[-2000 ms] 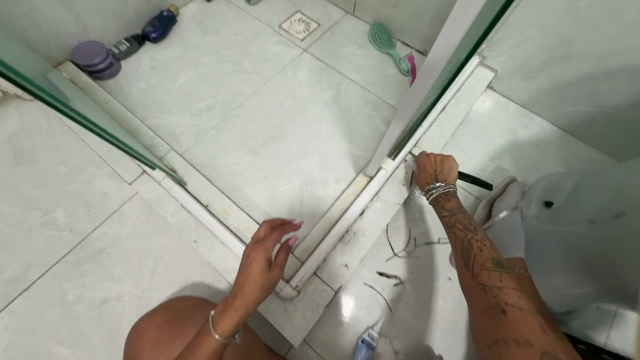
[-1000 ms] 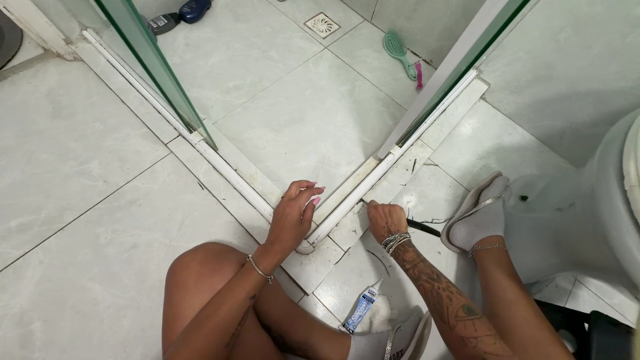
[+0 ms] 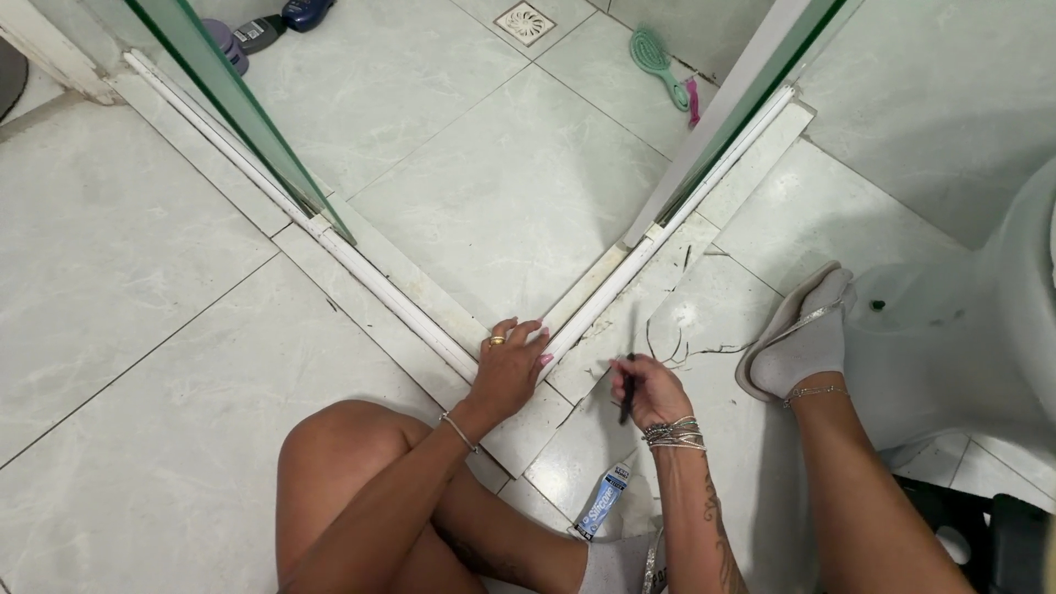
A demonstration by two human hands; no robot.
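Note:
My left hand [image 3: 513, 363] rests with bent fingers on the corner where two white shower-door tracks meet. Nothing shows in its fingers. My right hand [image 3: 652, 392] holds a thin tool with a black handle [image 3: 629, 388], blurred at its upper end, above the floor just right of that corner. Along the right side runs the white track [image 3: 610, 283] on a tiled curb [image 3: 635, 301]; the left track [image 3: 396, 301] runs up to the far left. Dark stringy strips [image 3: 718, 350] and bits lie on the tiles near my right hand. A blue and white silicone tube [image 3: 603, 500] lies below it.
Glass panels [image 3: 247, 115] stand on both tracks. Inside the shower are a floor drain [image 3: 525, 23], a green hairbrush [image 3: 652, 58], a pink item [image 3: 692, 102] and bottles [image 3: 260, 33]. A toilet [image 3: 965, 305] is at right, beside my slippered foot [image 3: 800, 334]. A black object [image 3: 932, 520] lies lower right.
My right hand has come away from the right track, and the black-handled tool now points upward in it. My left hand has come down onto the corner of the tracks.

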